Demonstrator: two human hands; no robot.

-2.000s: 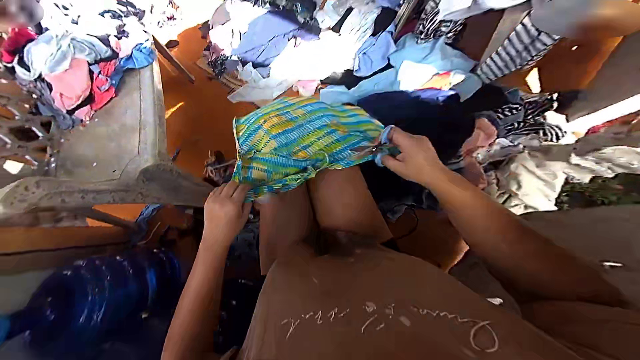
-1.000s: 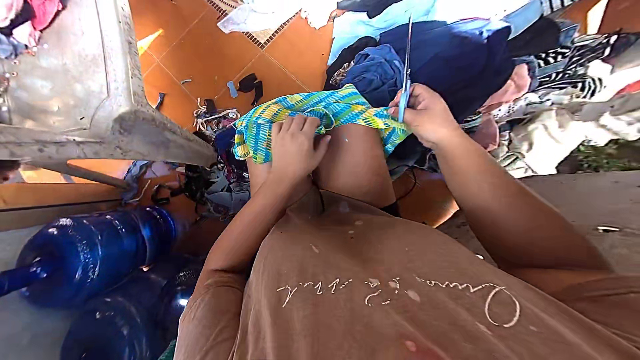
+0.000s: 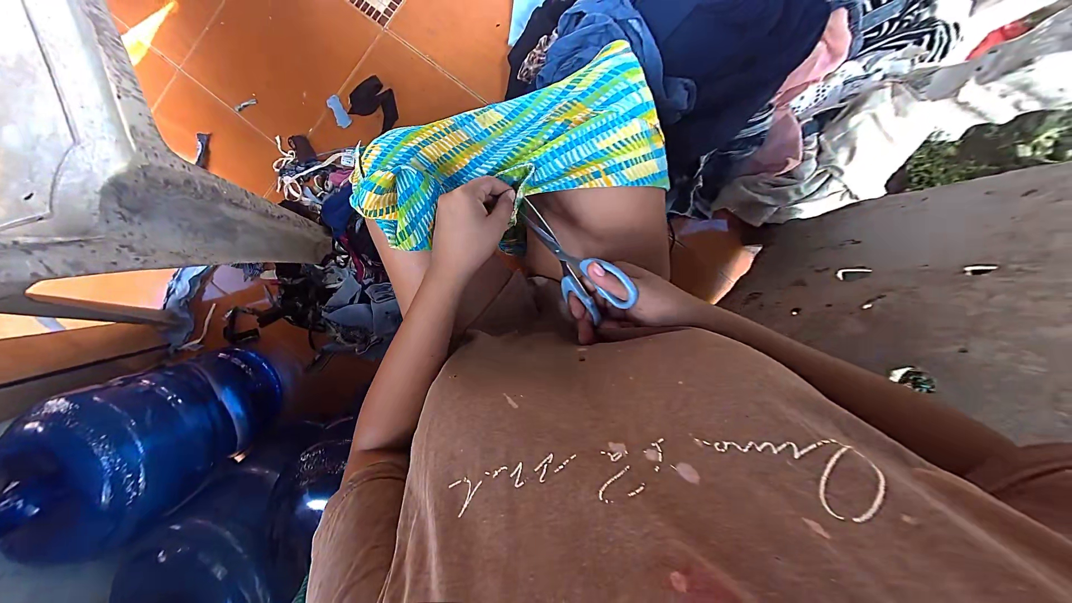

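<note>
Across my thighs lies a patterned cloth [image 3: 578, 126] in yellow, green, blue and white. My left hand [image 3: 475, 219] pinches its near edge between thumb and fingers. Scissors [image 3: 554, 243] with light blue handles are in my right hand [image 3: 632, 295], with fingers through the loops. Their blades point up and left at the cloth edge, right beside my left fingertips. Whether the blades are around the fabric cannot be told.
Blue plastic water bottles [image 3: 142, 435] lie at lower left, under a worn plastic chair [image 3: 167, 201]. Fabric scraps [image 3: 352, 293] lie on the orange tiled floor [image 3: 276, 59]. Dark blue garments [image 3: 729, 67] are heaped ahead, beside a pale worn surface [image 3: 921, 251] at right.
The scissors, upright beside the cloth's right side a second ago, now point at its near edge. My right hand has come down and inward. My left hand, earlier flat on the cloth, now pinches it.
</note>
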